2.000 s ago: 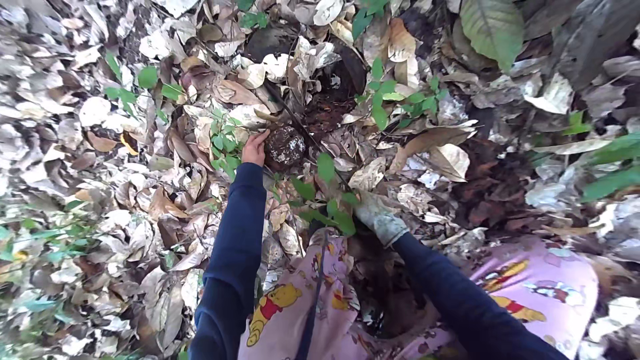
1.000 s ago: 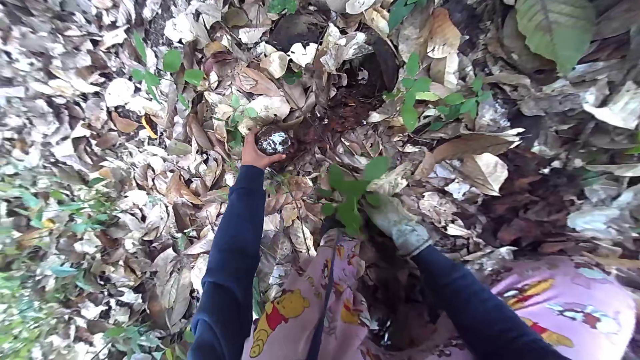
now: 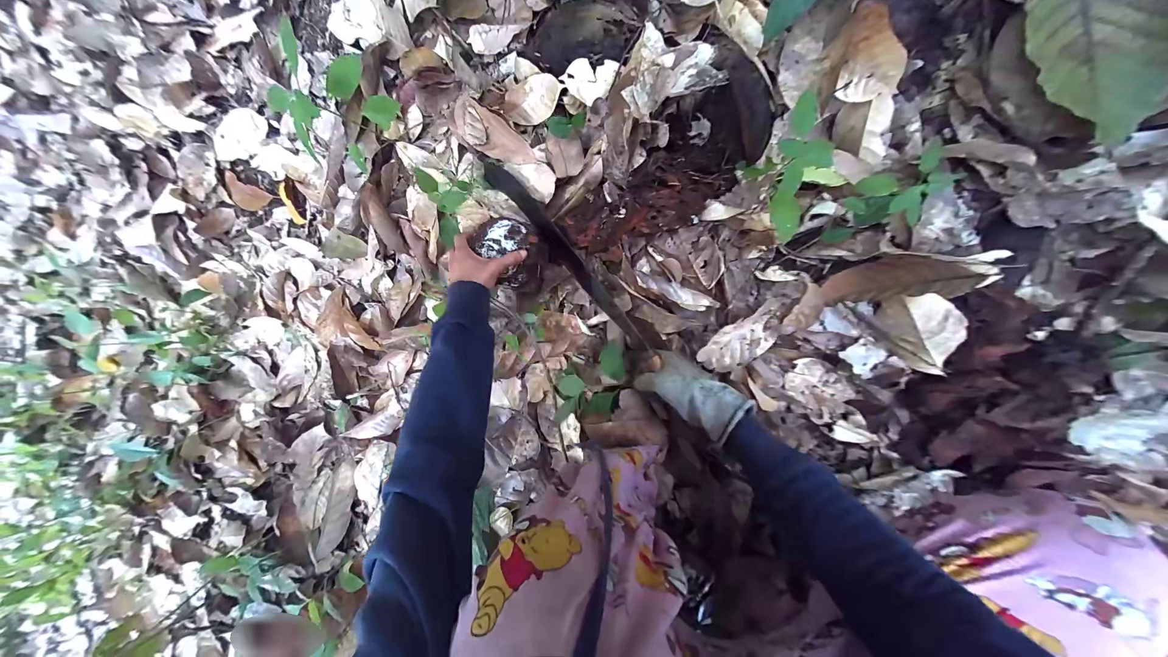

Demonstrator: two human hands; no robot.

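Note:
My bare left hand (image 3: 484,265) grips a round, dark brown pod or husk (image 3: 507,245) with whitish patches on top, low over the leaf litter. In my right hand (image 3: 684,388), which wears a pale work glove, is the near end of a long dark blade (image 3: 584,274), likely a machete. The blade slants up and to the left, its far part passing close along the right side of the round thing. Whether the two touch cannot be told. The blade's handle is hidden in the glove.
Dry leaves (image 3: 493,132) cover the ground around both hands. Reddish-brown crumbly matter (image 3: 639,201) lies beyond the blade, near dark rounded husks (image 3: 584,36). Small green seedlings (image 3: 794,178) stand to the right and left. My patterned pink trousers (image 3: 547,584) fill the lower edge.
The blade, blurred or hidden a second ago, now shows plainly beside the round thing. My left hand has stayed at the round thing and now has its thumb over the top.

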